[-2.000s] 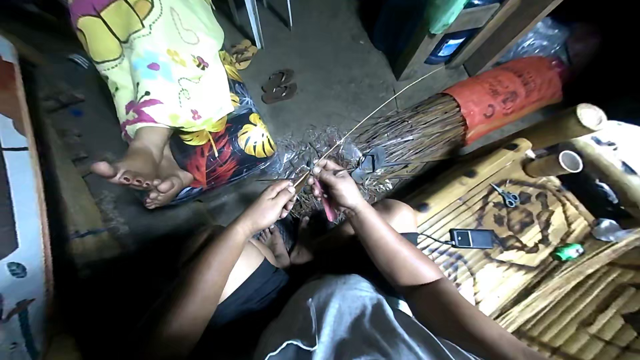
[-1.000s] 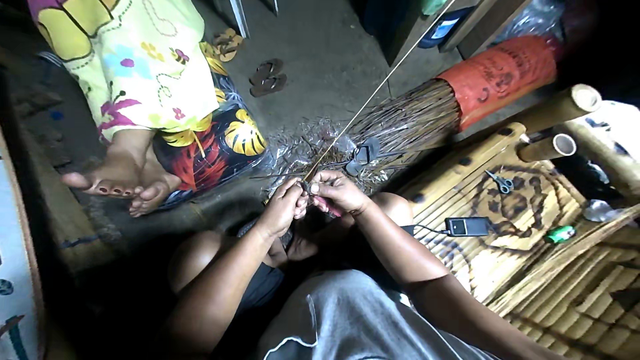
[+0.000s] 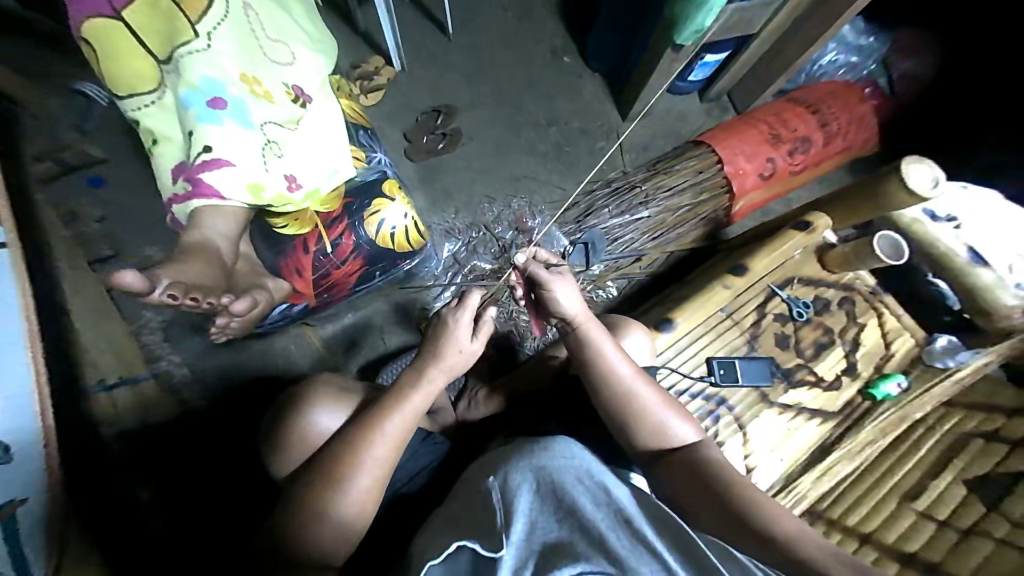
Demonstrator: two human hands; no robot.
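Note:
A long thin pale strip of plant fibre point(image 3: 612, 152) runs from my hands up and to the right. My left hand point(image 3: 460, 332) grips its lower end between thumb and fingers. Just above, my right hand point(image 3: 548, 290) pinches the strip and also holds a red-handled tool point(image 3: 530, 304), probably a knife; its blade cannot be made out. Beneath and beyond my hands lies a heap of thin shavings and clear plastic point(image 3: 488, 240). A bundle of thin brown sticks point(image 3: 656, 196), partly inside a red sack point(image 3: 792, 144), lies to the right of the heap.
Another person's bare feet point(image 3: 200, 280) are at the left, beside a floral-patterned plastic-wrapped bundle point(image 3: 352, 240). Brown flip-flops point(image 3: 433, 134) lie on the floor. On the bamboo bench point(image 3: 720, 320) at the right are scissors point(image 3: 792, 304), a black cabled device point(image 3: 741, 372) and a green item point(image 3: 886, 387).
My hands have moved slightly apart along the strip since one second ago. The strip slants more steeply than two seconds ago.

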